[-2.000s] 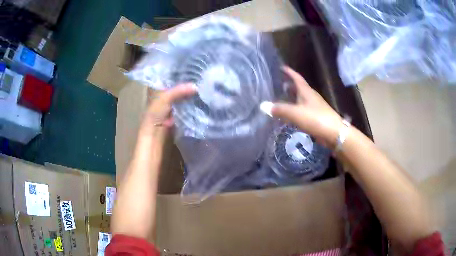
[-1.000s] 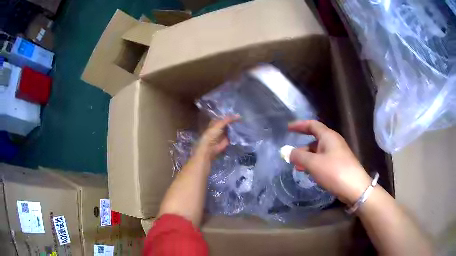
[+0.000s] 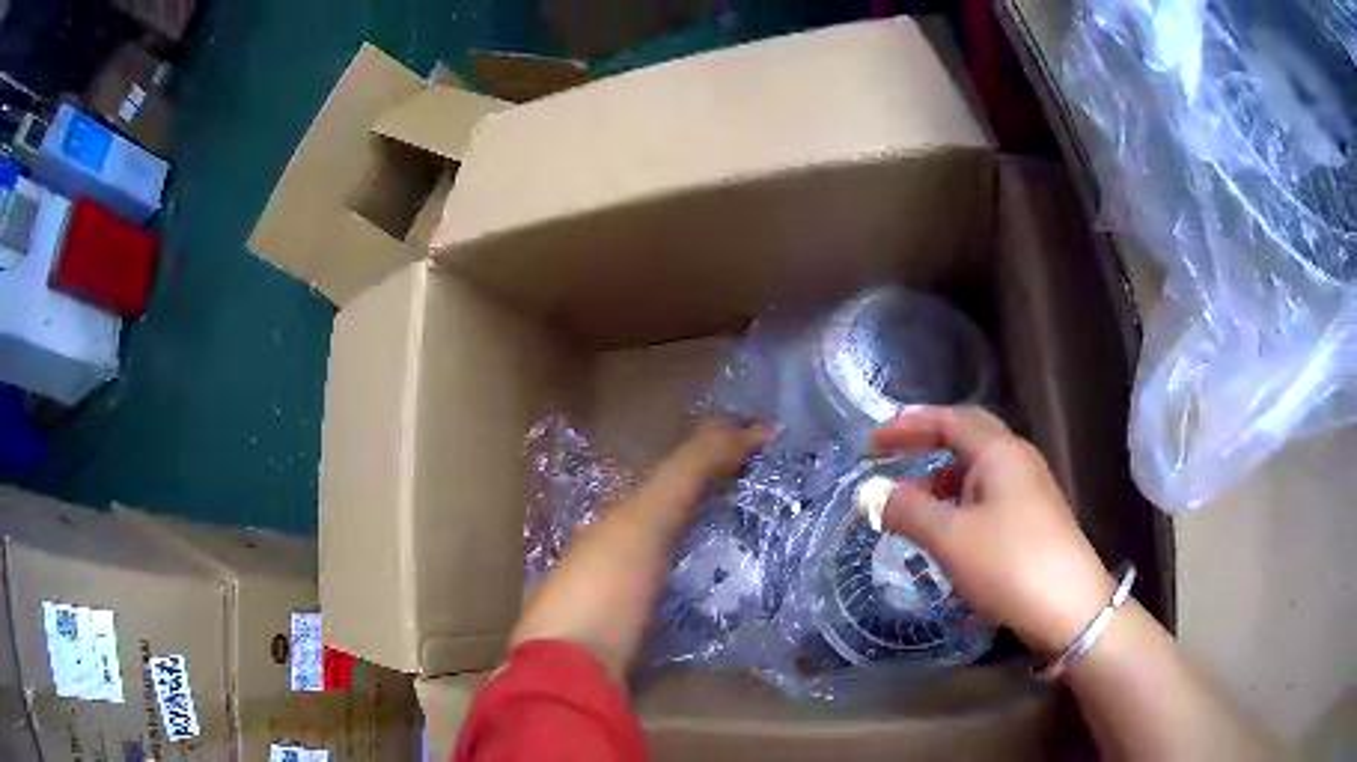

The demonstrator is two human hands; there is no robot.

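A large open carton (image 3: 372,476) stands in front of me. A round unit in clear film (image 3: 905,357) lies at its far right inside corner. A second bagged round unit (image 3: 908,588) with radial slots and a pale centre lies nearer, beside a third bagged unit (image 3: 714,573) at the near left. My left hand (image 3: 722,450) is blurred and reaches in at the left edge of the far unit's film; its hold is unclear. My right hand (image 3: 982,499), with a white cover on the thumb, has finger and thumb close together over the near right unit; the fingertips seem to pinch film.
A bagged unit (image 3: 1250,223) lies on a brown surface (image 3: 1265,596) at the right. A small open box (image 3: 395,186) stands beyond the carton. Labelled closed cartons (image 3: 134,640) stand at the lower left. A red box (image 3: 101,256) and white boxes are at the far left on the green floor.
The unit that was held over the carton now lies inside at the far right corner. My left hand has moved right and down into the carton. My right hand has shifted slightly.
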